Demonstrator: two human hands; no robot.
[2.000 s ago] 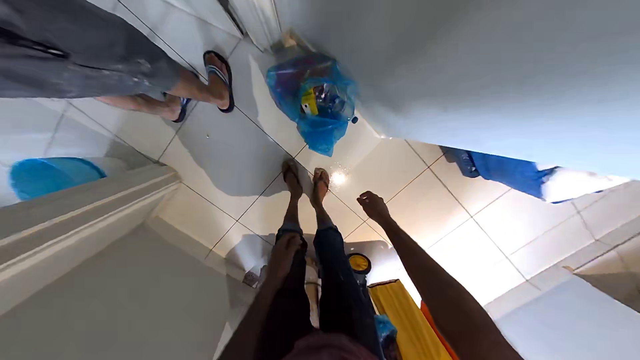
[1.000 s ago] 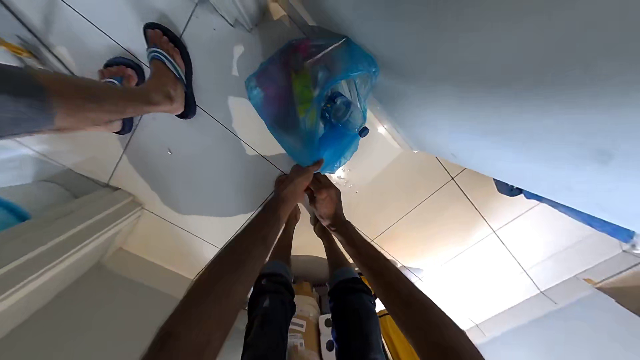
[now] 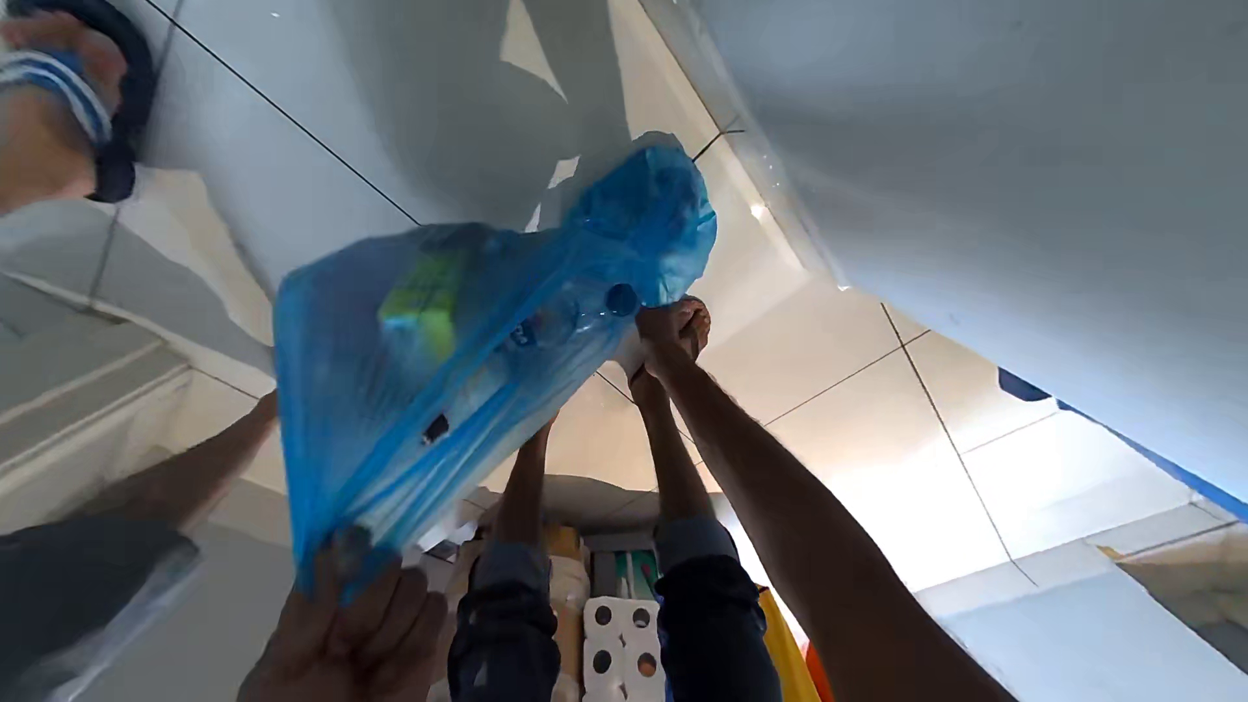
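Note:
A translucent blue plastic bag (image 3: 390,331) hangs stretched between my two hands, tilted, its contents showing through. Inside are a clear plastic bottle with a dark cap (image 3: 621,299) and a yellow-green packet (image 3: 424,302). At the lower left, my left hand (image 3: 346,624) pinches one end of the bag. My right hand (image 3: 673,327) is at the bag's bunched upper-right end, its fingers largely hidden behind the plastic and the wrist.
Another person's sandalled foot (image 3: 58,107) stands on the tiled floor at the upper left. A pale panel (image 3: 975,175) fills the upper right. Packed toilet rolls (image 3: 622,648) lie below, between my legs, beside a yellow item (image 3: 785,643). A door frame or ledge (image 3: 78,390) is at the left.
The bag stood on the floor with both hands together at its near edge; now it is stretched out between them, my left hand lower left and my right hand farther up. The view has moved closer.

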